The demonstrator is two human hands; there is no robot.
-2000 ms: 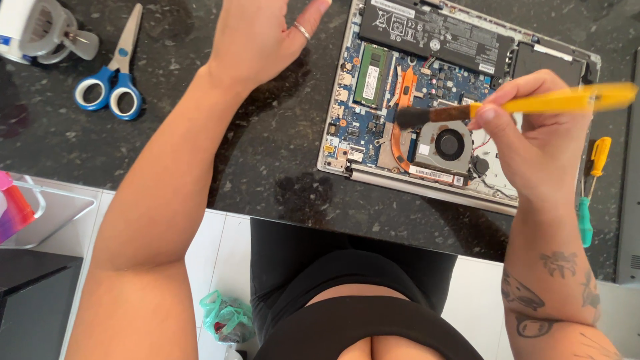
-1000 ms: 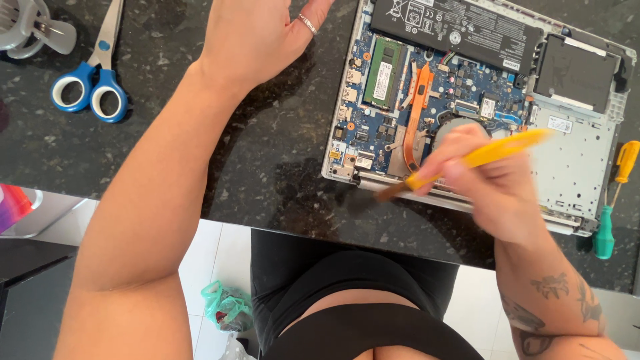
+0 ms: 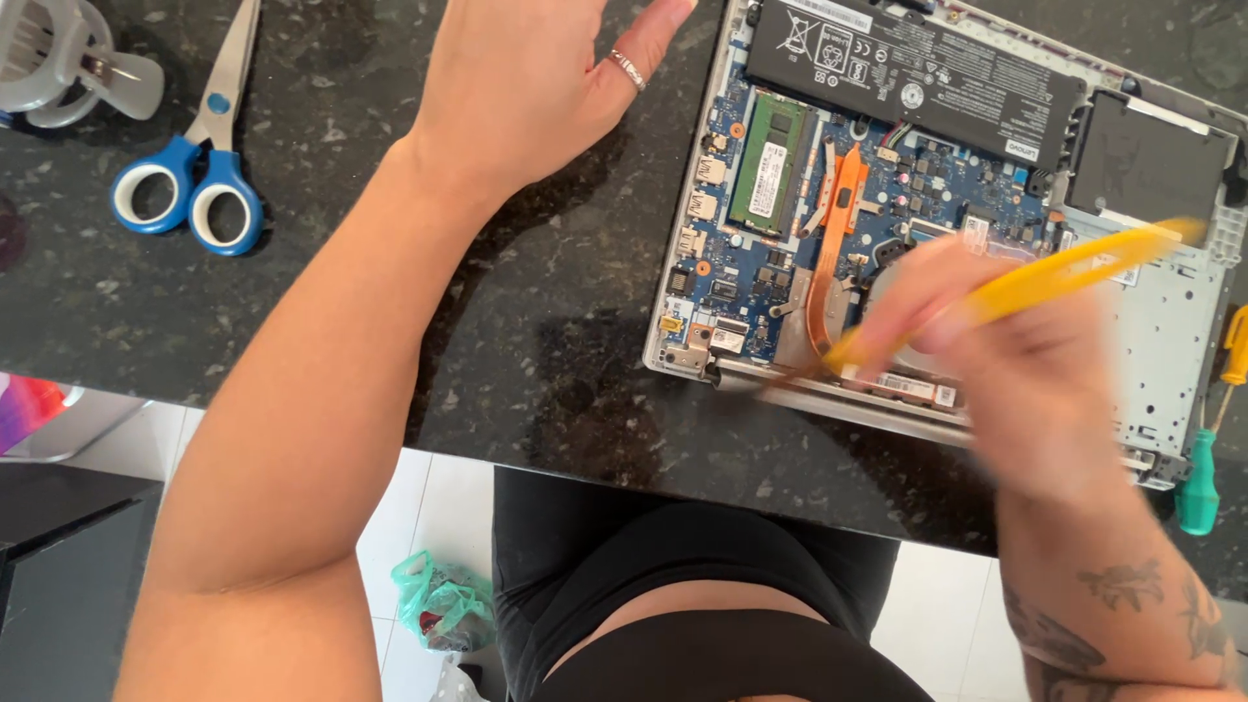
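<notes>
An opened laptop base point(image 3: 1160, 322) lies on the dark speckled countertop, its inside facing up. Its black battery point(image 3: 916, 73), green memory module point(image 3: 772, 175) and copper heat pipe point(image 3: 827, 283) show. My right hand point(image 3: 1024, 341), blurred, grips a brush with a yellow handle point(image 3: 1082, 268) over the laptop's lower part. The brush's dark bristles point down and left past the front edge and are too blurred to tell whether they touch it. Part of the fan is hidden by that hand. Left of the laptop, my left hand point(image 3: 556, 88) is at the top edge, holding nothing visible, its fingertips partly out of view.
Blue-handled scissors point(image 3: 219, 107) and a greyish plastic device point(image 3: 78, 73) lie on the countertop point(image 3: 322, 127) at the upper left. At the far right are a yellow-handled screwdriver point(image 3: 1236, 346) and a green-handled one point(image 3: 1198, 487). A green plastic bag point(image 3: 444, 600) rests on the floor.
Two seconds ago the bristles were over the inside beside the fan; now they are at the laptop's front edge. My right hand has kept hold of the brush. The view has shifted somewhat.
</notes>
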